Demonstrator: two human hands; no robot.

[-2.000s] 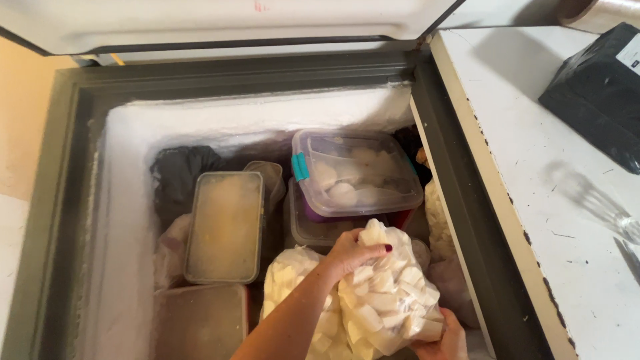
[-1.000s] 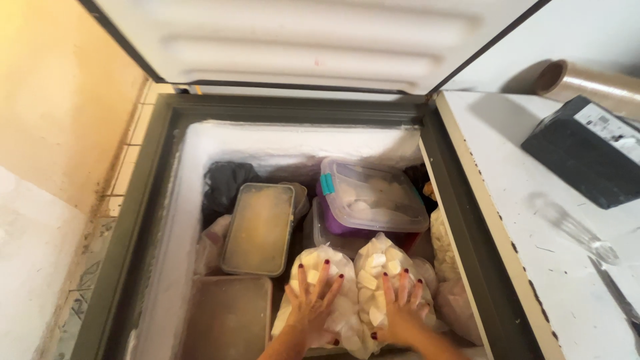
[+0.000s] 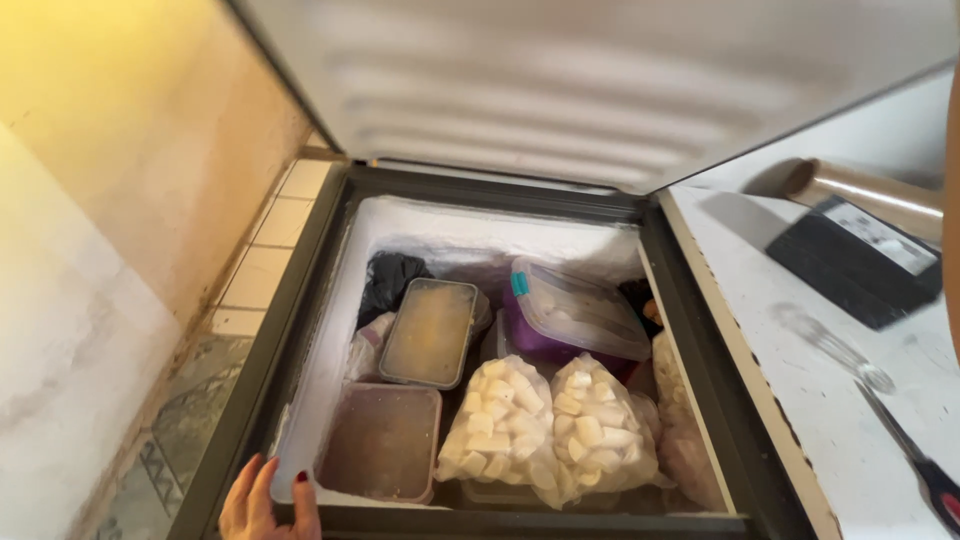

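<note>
My left hand [image 3: 270,501] rests on the front left corner of a chest freezer's dark rim [image 3: 300,330], fingers apart and holding nothing. My right hand is out of sight; part of an arm [image 3: 952,187] shows at the right edge. Inside the freezer, two clear plastic bags of pale cut chunks, a left one [image 3: 499,424] and a right one [image 3: 600,431], lie side by side at the front. Behind them sits a purple box with a clear lid [image 3: 577,315]. A lidded container of yellowish food [image 3: 431,330] and a larger lidded container [image 3: 382,442] are at the left.
The freezer lid [image 3: 570,82] stands raised. On the white surface at the right are a black box [image 3: 855,259], a roll of wrap [image 3: 870,191], a clear plastic utensil [image 3: 832,345] and scissors [image 3: 907,442]. A black plastic bag [image 3: 391,281] lies in the back left corner.
Both hands have left the two bags, which now lie untouched. My left hand has moved left to the freezer rim. Two seconds ago the hands held one bag.
</note>
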